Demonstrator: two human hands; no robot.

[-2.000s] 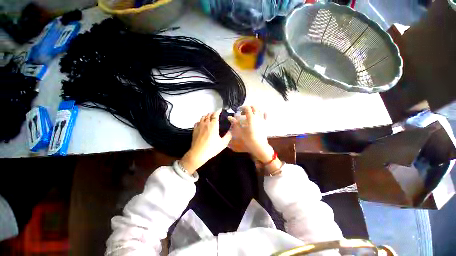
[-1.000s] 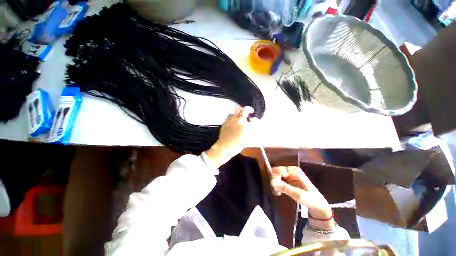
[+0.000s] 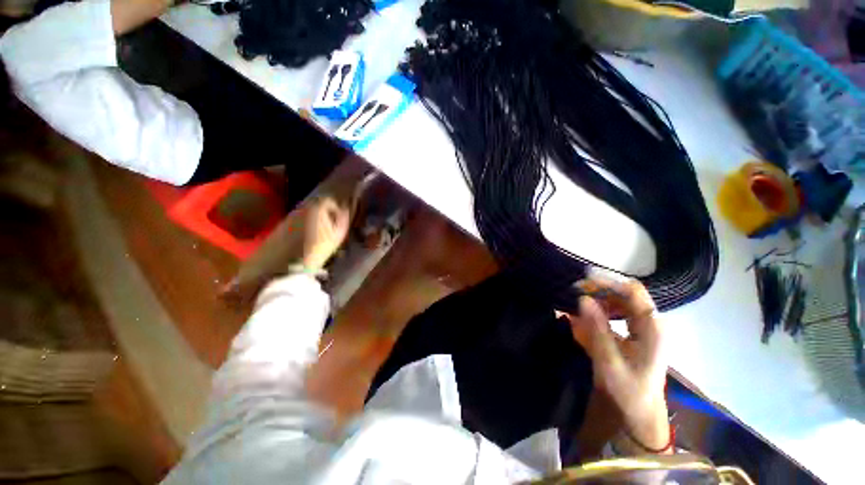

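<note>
A large looped hank of black cables (image 3: 683,218) lies on the white table, with its massed ends at the back. My right hand (image 3: 621,332) is at the near bend of the hank, thumb and fingers pinching its front edge; the fingertips are partly hidden against the black cables. My left hand (image 3: 327,227) is stretched out to the left, below the table edge, over a narrow space with small mixed items (image 3: 379,232). It is blurred, and I cannot tell whether it holds anything.
Blue-and-white boxes (image 3: 377,112) lie left of the hank. Another person's white sleeve (image 3: 114,118) is at upper left, above a red stool (image 3: 232,213). A yellow tape roll (image 3: 759,197), thin black strips (image 3: 782,298), a blue basket (image 3: 792,80) and a mesh basket edge (image 3: 839,322) are at right.
The view has swung left. My left hand has let go of the hank and moved down to the left below the table. My right hand has come up from the lap to the hank's bend.
</note>
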